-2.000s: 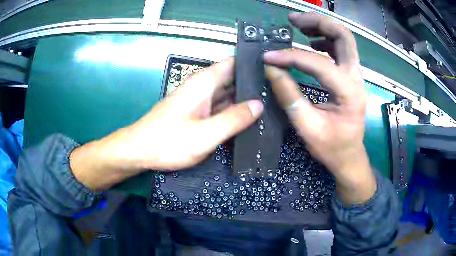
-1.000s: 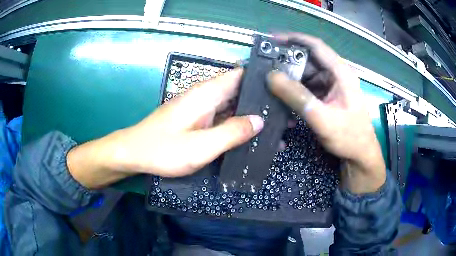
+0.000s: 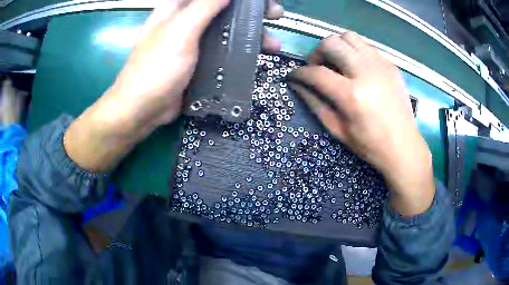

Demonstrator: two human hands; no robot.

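A dark oblong housing block [image 3: 226,67] is held up at the top centre, its far end cut off by the frame edge. Small bright fasteners run along its face and shiny rings sit at its near corners. My left hand [image 3: 159,61] grips it from the left, with fingertips showing on its right side. My right hand [image 3: 357,94] is over the back right of the tray, thumb and finger close together at the loose nuts; whether a nut is between them cannot be told. The black parts tray [image 3: 279,229] holds many small ring-shaped nuts [image 3: 301,178].
The green bench [image 3: 72,89] lies left of the tray. A conveyor with pale rails [image 3: 379,47] runs behind. A narrow strip with holes [image 3: 456,150] lies at the right. A blurred hand of another person [image 3: 10,106] shows at the left edge.
My left hand and the block have moved up and left, uncovering more of the tray. My right hand has left the block and moved down to the nuts.
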